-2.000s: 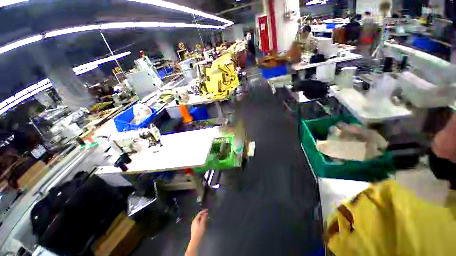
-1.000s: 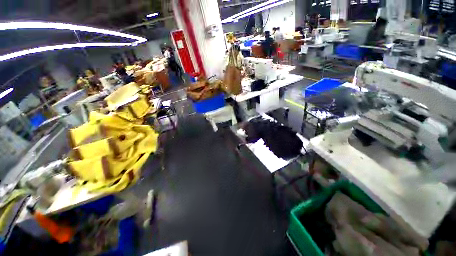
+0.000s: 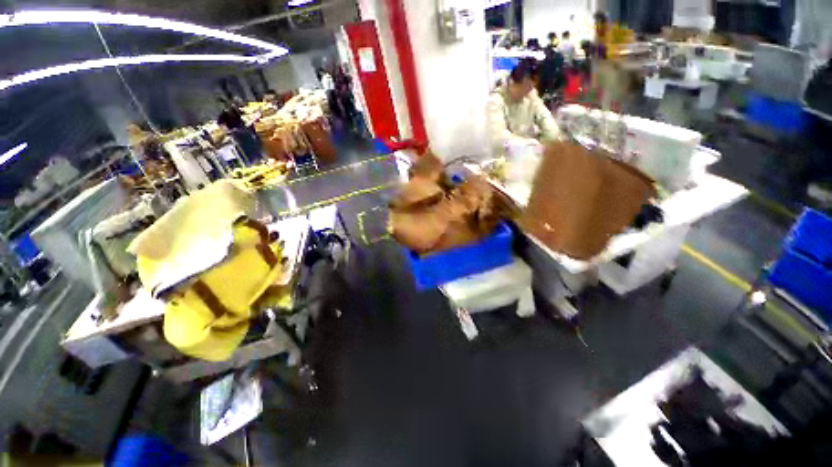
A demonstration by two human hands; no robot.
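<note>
Neither of my hands is in the picture. Ahead, a blue bin (image 3: 463,262) heaped with brown pieces (image 3: 442,208) stands on a white stool (image 3: 491,290). To its right, a large brown panel (image 3: 586,199) lies over the near side of a white sewing table (image 3: 698,202). On the left, yellow panels (image 3: 214,306) with brown strips are piled on a table, with a paler yellow panel (image 3: 193,228) on top. The picture is partly blurred.
A person (image 3: 518,111) sits behind the brown panel. Dark floor (image 3: 410,383) runs between the tables. A white table with black pieces (image 3: 625,415) is at the lower right, blue bins (image 3: 807,260) at the right edge. A red and white pillar (image 3: 447,91) stands behind the blue bin.
The view has moved forward along the aisle. The blue bin and brown panel are now nearer. The hand seen two seconds ago and the green crate have left the picture.
</note>
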